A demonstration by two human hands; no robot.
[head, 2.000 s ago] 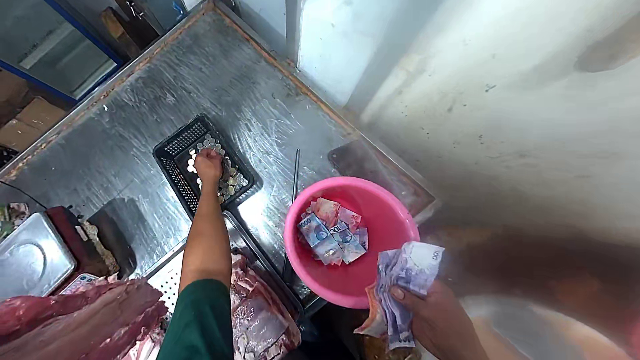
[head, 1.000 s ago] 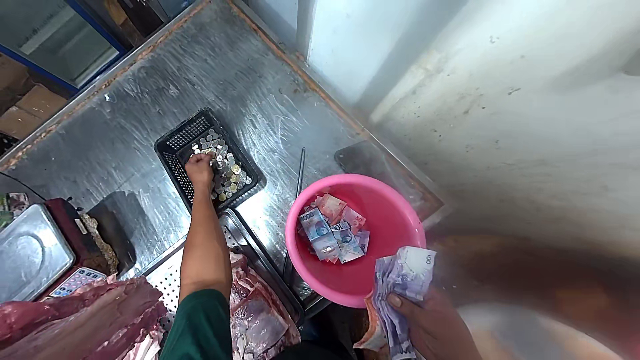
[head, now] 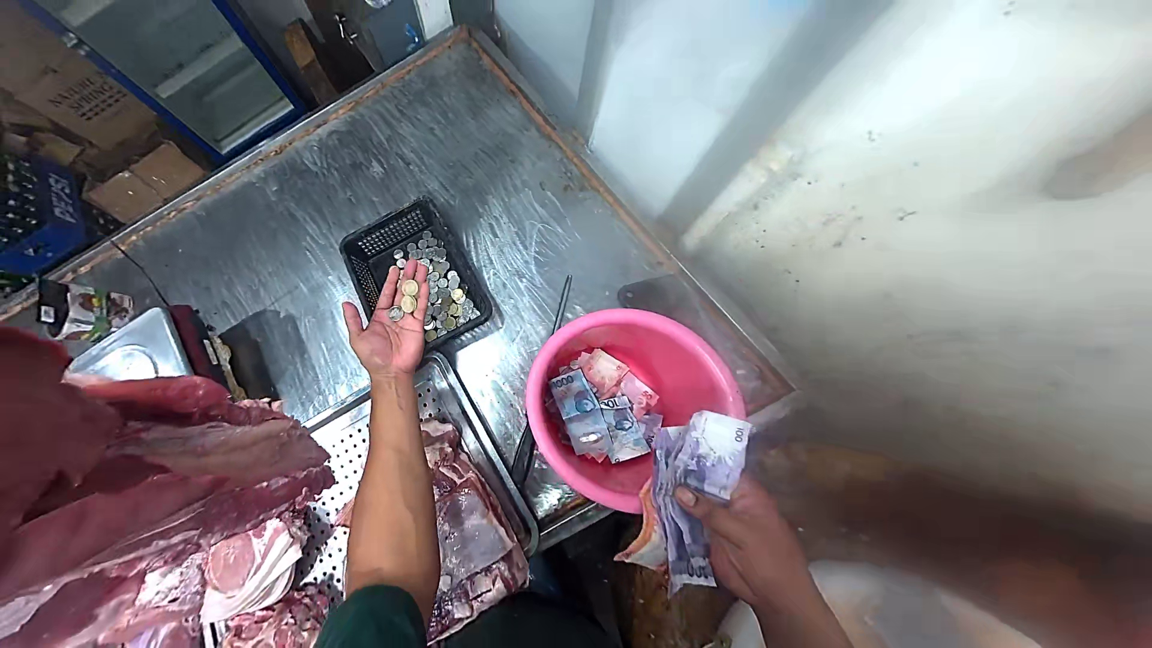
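Palm up, my left hand (head: 392,331) is held over a black plastic basket (head: 382,236), with several coins (head: 409,295) lying on its fingers. More coins (head: 445,292) are spread inside the basket. My right hand (head: 733,531) grips a bunch of banknotes (head: 697,477), mostly purple with an orange one, at the near right rim of a pink plastic basin (head: 697,360). Blue and red banknotes (head: 594,414) lie inside that basin.
Raw meat (head: 162,477) fills the lower left, with more on a perforated metal tray (head: 342,450). A weighing scale (head: 139,346) stands at left on the stainless steel table (head: 297,216). A long dark tool (head: 560,310) lies beside the basin. The wall (head: 936,207) rises at right.
My left hand was reaching down into the coins in the basket; now it is turned palm up with coins on it. My right hand keeps hold of the banknotes.
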